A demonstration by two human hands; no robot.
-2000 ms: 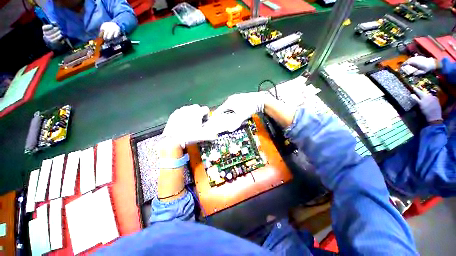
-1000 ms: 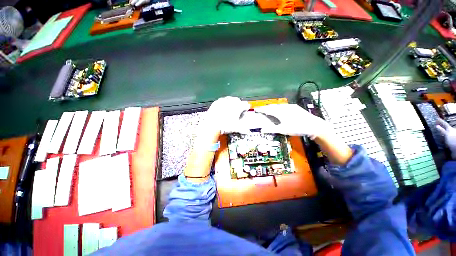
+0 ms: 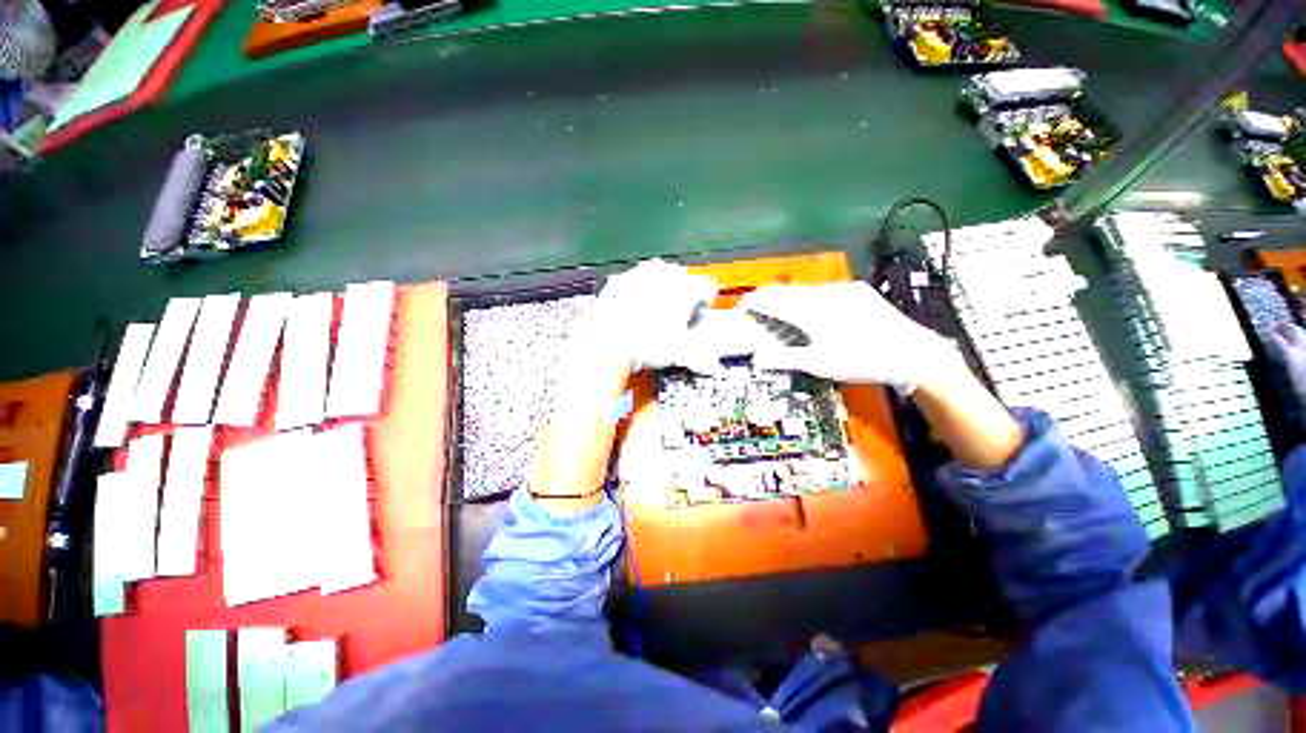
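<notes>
A green circuit board (image 3: 745, 437) crowded with parts lies on the orange fixture (image 3: 781, 541) in front of me. My left hand (image 3: 652, 318), in a white glove, is over the board's far left edge. My right hand (image 3: 845, 332), also gloved, is over its far right part, close to the left hand. Small dark patches show at the fingers of both hands; I cannot tell if these are held parts or glove marks. The hands hide the board's far edge. Both hands' grips are unclear.
A black-rimmed tray of speckled screws (image 3: 523, 394) is left of the fixture. Further left, pale strips lie on a red board (image 3: 416, 473). Rows of pale strips (image 3: 1053, 358) and a black screwdriver (image 3: 917, 294) are at right. Finished assemblies (image 3: 229, 193) sit on the green belt (image 3: 573, 158).
The view has swung right and down since two seconds ago, so the fixture appears nearer the middle. Both hands stay at the board's far edge, now slightly further apart.
</notes>
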